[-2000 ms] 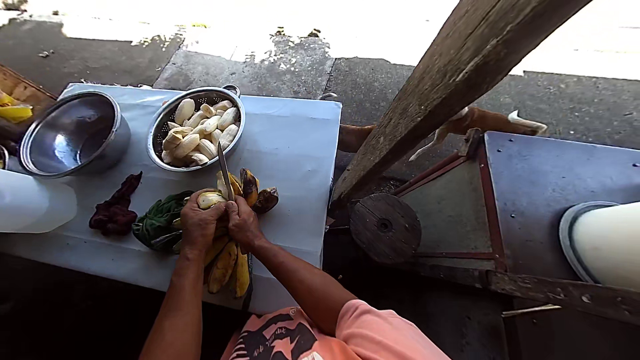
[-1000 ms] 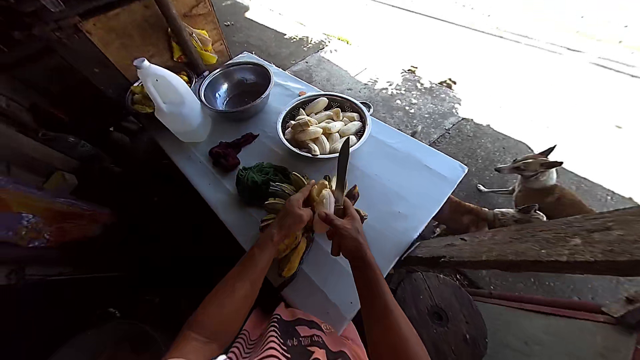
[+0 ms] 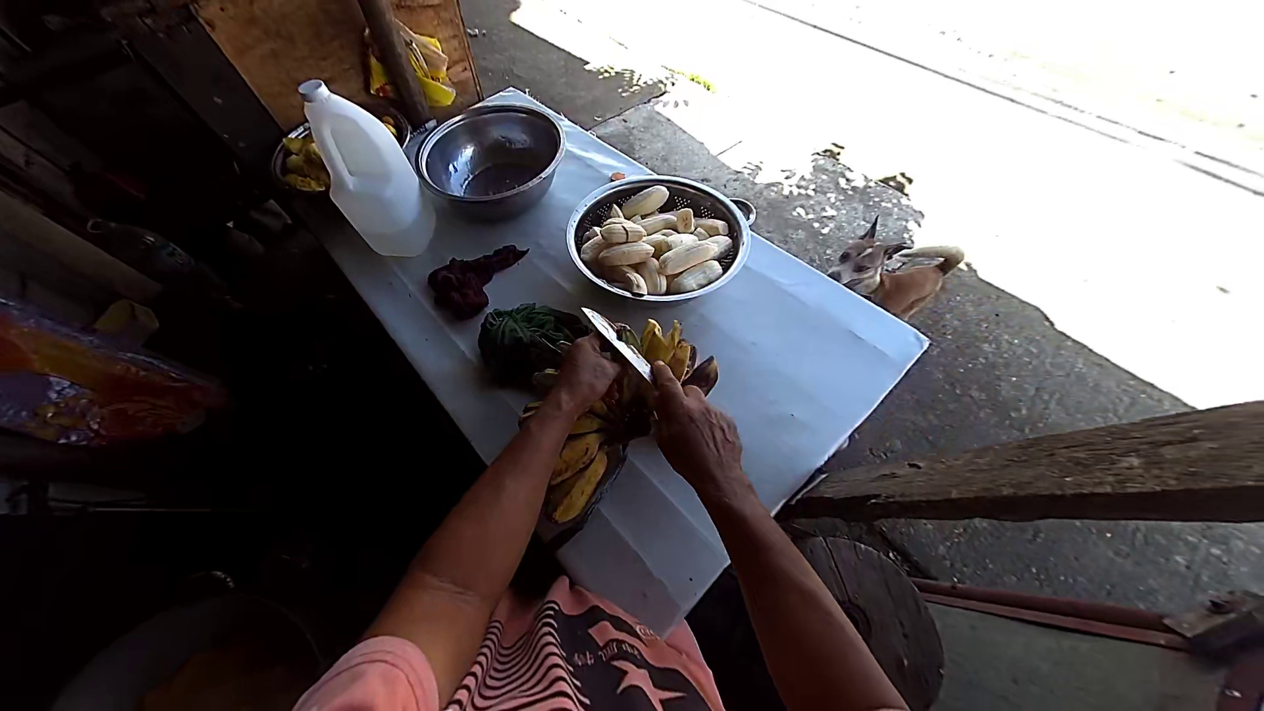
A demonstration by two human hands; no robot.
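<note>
My right hand (image 3: 696,430) grips a knife (image 3: 618,343), its blade pointing up and left over a bunch of ripe bananas (image 3: 581,464). My left hand (image 3: 585,373) is at the left side of the bunch, near the blade; its fingertips and anything in them are hidden. Beyond the bunch, a metal colander (image 3: 743,259) holds several peeled bananas (image 3: 660,245). Left of my left hand lies a bundle of green leaves (image 3: 523,341), and behind it a dark purple limp thing (image 3: 472,280).
A steel bowl (image 3: 491,163) and a white plastic jug (image 3: 370,178) stand on the far left of the white-covered table (image 3: 790,365). Behind the jug is a bowl of yellow peels (image 3: 304,163). A dog (image 3: 894,276) is beyond the table; a wooden beam (image 3: 1047,464) lies to the right.
The pale peeled banana seen between my hands a second ago no longer shows there. The knife has tilted from upright to up-left over the bunch. Only one dog shows now.
</note>
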